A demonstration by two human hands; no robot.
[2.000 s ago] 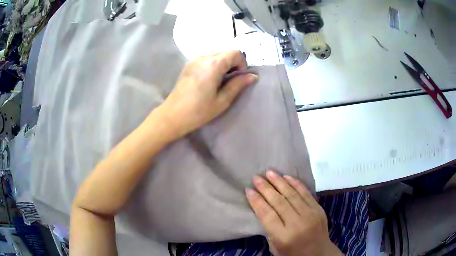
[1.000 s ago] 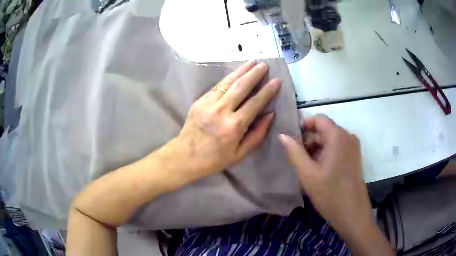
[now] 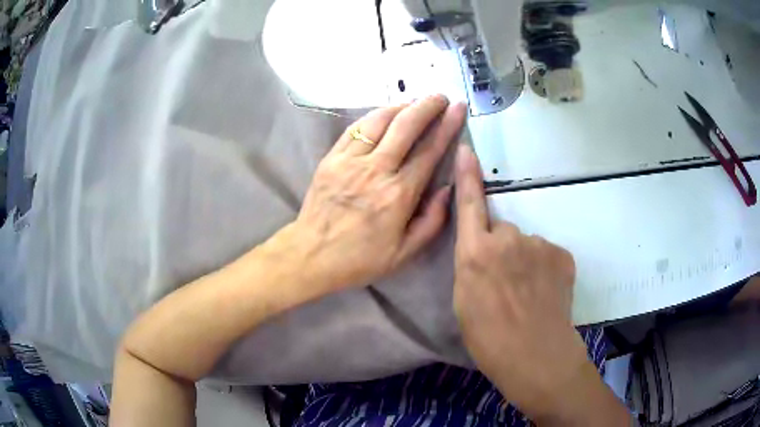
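Observation:
A large grey-taupe garment panel (image 3: 242, 158) covers the left side and drapes over my lap. My left hand (image 3: 375, 188) lies palm down on it near its top right corner, fingertips just below the needle plate, with a ring on one finger. My right hand (image 3: 512, 271) is at the panel's right edge, its index finger stretched along that edge toward the left fingertips; its other fingers are curled under and partly hidden. The presser foot (image 3: 479, 79) stands just beyond the fingertips.
The white machine head (image 3: 492, 33) is above. Red-handled thread snips (image 3: 723, 150) lie open on the table at right. A printed ruler scale (image 3: 667, 271) runs near the front edge. Stacked cut pieces (image 3: 708, 359) are at lower right. Striped clothing (image 3: 383, 400) shows below.
My left hand has gone from pinching the cloth to lying flat on it. My right hand has moved up from the lower corner to the right edge, where the strip beyond my fingers no longer shows.

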